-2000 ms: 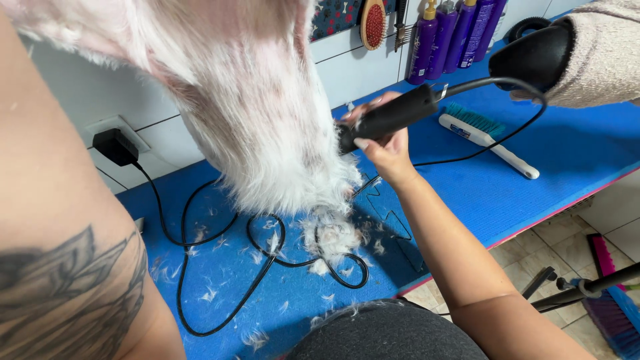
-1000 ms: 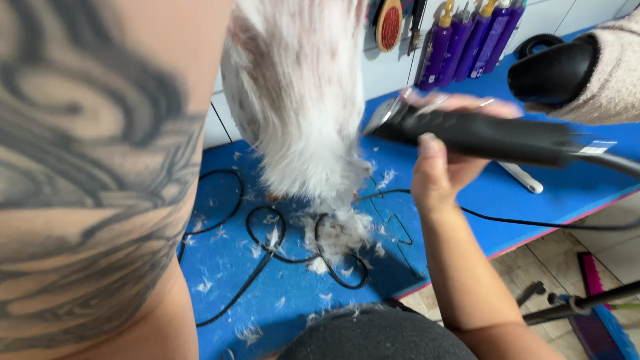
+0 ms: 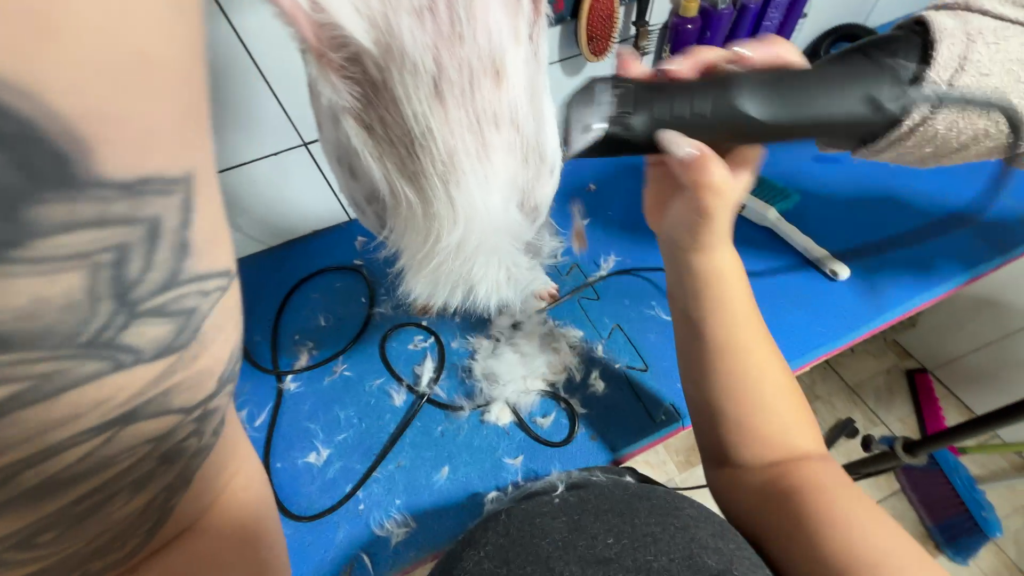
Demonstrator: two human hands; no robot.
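Observation:
My right hand point(image 3: 708, 136) grips a black corded electric clipper point(image 3: 736, 108), its metal blade head beside the right flank of a white-furred animal, probably a dog point(image 3: 472, 176). Whether the blade touches the coat is unclear. The animal stands on a blue foam mat point(image 3: 336, 448), its head out of frame. Below its fur lies a clump of cut white hair point(image 3: 524, 360). A black cord point(image 3: 352, 496) loops across the mat. My tattooed left arm fills the left edge; the left hand is beyond the frame.
A white-handled brush point(image 3: 792, 236) lies at the right. Behind are a red-padded brush point(image 3: 598, 28), purple bottles point(image 3: 716, 22) and a black nozzle in beige cloth point(image 3: 960, 88). A blue broom head point(image 3: 952, 500) and a black metal bar point(image 3: 944, 436) are at lower right.
Two seconds ago the clipper was at the animal's lower right side; my right hand has since drawn it away and turned it more level. The tattooed arm has shifted in view.

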